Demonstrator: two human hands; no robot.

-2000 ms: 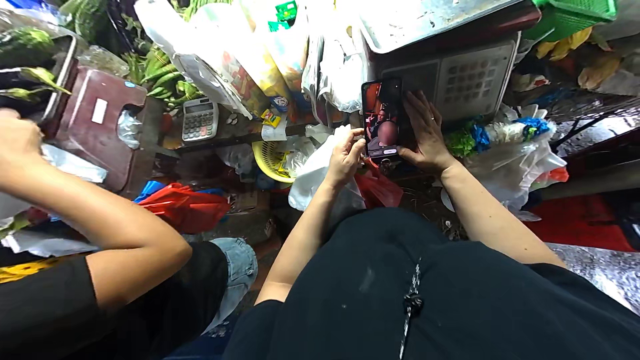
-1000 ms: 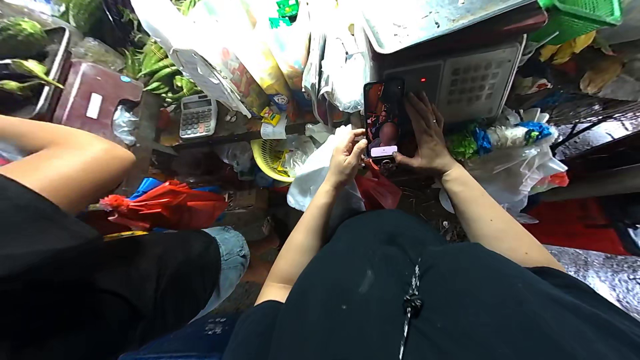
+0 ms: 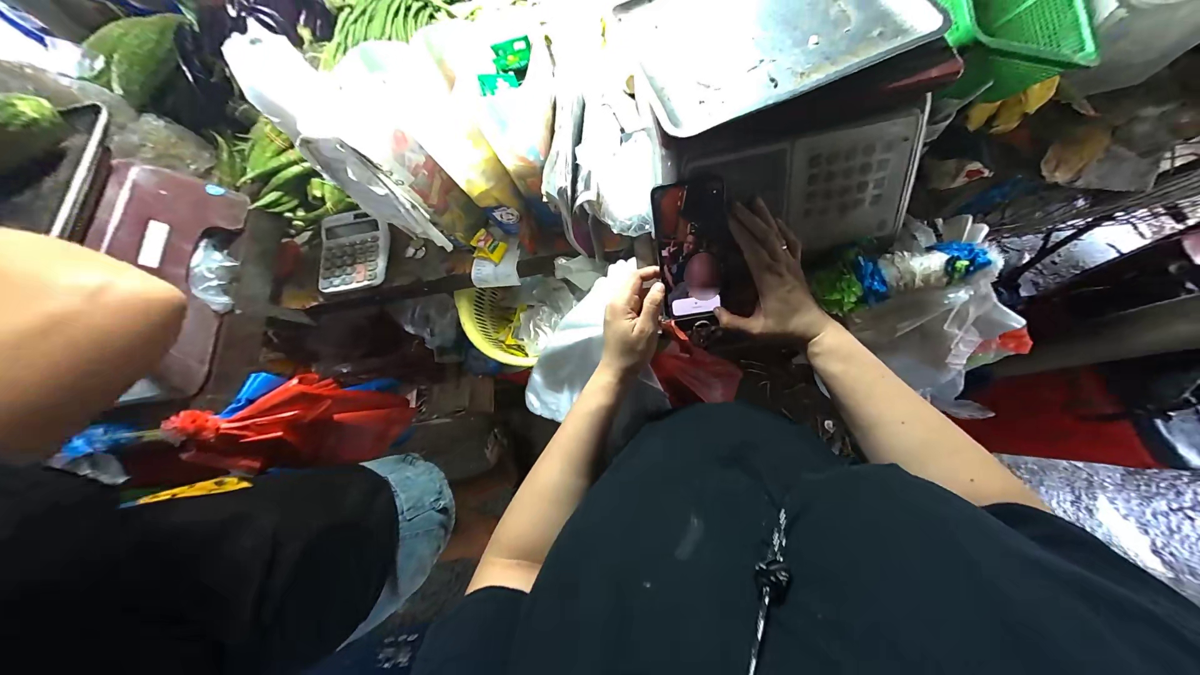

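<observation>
A smartphone [image 3: 690, 248] with a lit screen stands in front of me, its top end toward a weighing scale [image 3: 844, 183]. My left hand [image 3: 632, 319] grips the phone's lower left edge. On the other side my right hand [image 3: 773, 277] is spread, with a ring on one finger; its thumb touches the phone's lower right corner, and the fingers lie beside the phone's right edge. A metal tray [image 3: 778, 56] rests on top of the scale. Below the phone a red plastic bag [image 3: 698, 370] hangs, and a white plastic bag [image 3: 572, 366] hangs by my left wrist.
A grey calculator [image 3: 353, 251] lies left on the stall edge, near a yellow basket [image 3: 487, 328] and green vegetables [image 3: 272, 169]. Another person's arm [image 3: 84, 328] and denim-clad leg [image 3: 412, 525] are at the left. Red plastic bags [image 3: 300, 422] hang between. A green basket [image 3: 1022, 47] stands top right.
The other person's forearm and hand at the left have moved; the hand, seen earlier near the brown scale, is now out of view. My hands stay at the phone.
</observation>
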